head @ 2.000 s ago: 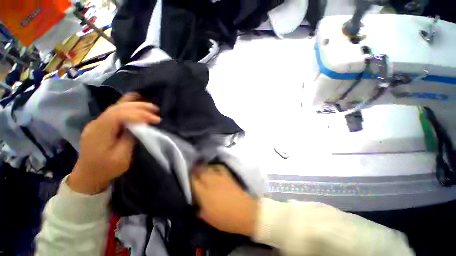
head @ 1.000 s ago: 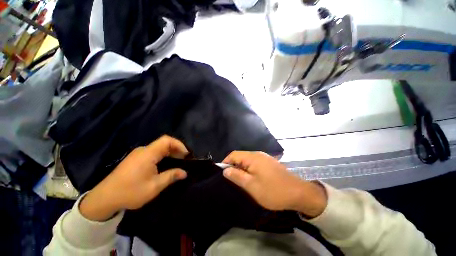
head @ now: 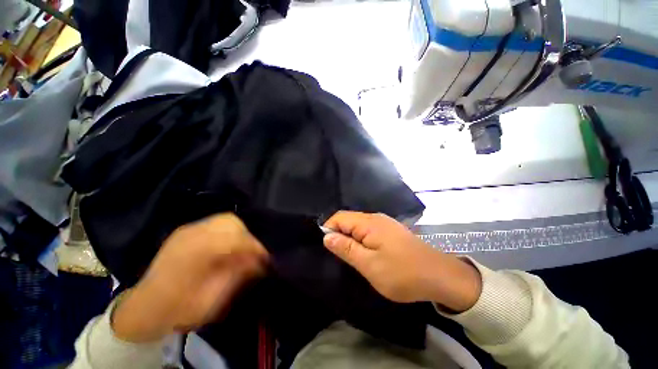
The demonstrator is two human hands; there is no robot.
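A large black cloth garment lies over the table's front edge and down onto the lap. My right hand pinches a small whitish strip between thumb and forefinger over the black cloth; the strip's far end is hidden in the fingers. My left hand is blurred over the cloth at the lower left, with its fingers curled. Whether it grips any cloth cannot be seen.
The white sewing machine stands at the upper right. Black-handled scissors and a green item lie under its arm. A ruler tape runs along the front edge. Grey and black garments are piled left.
The black cloth has been turned and spread out, and my hands came together at its edge. Since then my left hand has moved left and down, away from the strip; my right hand stays there.
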